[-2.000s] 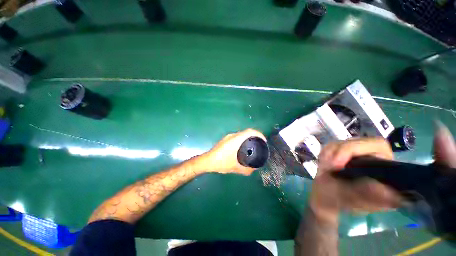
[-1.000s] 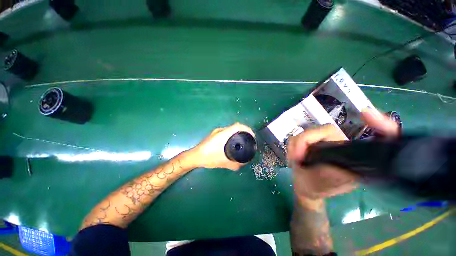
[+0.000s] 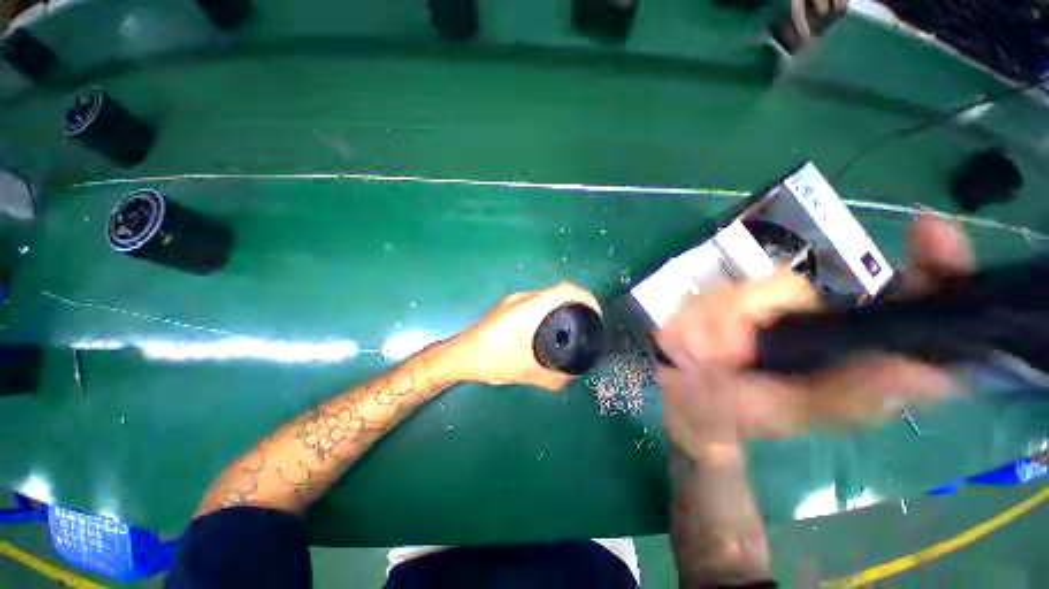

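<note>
My left hand [image 3: 520, 334] is closed around a black cylindrical housing [image 3: 565, 339] near the middle, its dark recessed round end facing up. My right hand [image 3: 782, 357] is shut on a long black electric screwdriver [image 3: 909, 328], blurred, its rear reaching the right edge. A dark blurred nose seems to lie between the right hand and the housing; whether it touches cannot be told. A pile of tiny screws [image 3: 622, 384] lies on the green surface between the hands. The white-grey screw feeder [image 3: 837, 234] stands at an angle behind my right hand, which partly hides it.
Black cylinders lie at left [image 3: 173, 232] and upper left [image 3: 109, 124], with several along the far edge. Another stands at right [image 3: 986, 178]. Another person's hand [image 3: 814, 21] shows at the top right. A thin cable crosses behind the feeder. A blue bin [image 3: 98, 538] is lower left.
My left hand still holds the housing. The screwdriver stays in my right hand, its front now blurred close to the housing. The other person's hand has appeared at the top. Cylinders along the far edge have shifted.
</note>
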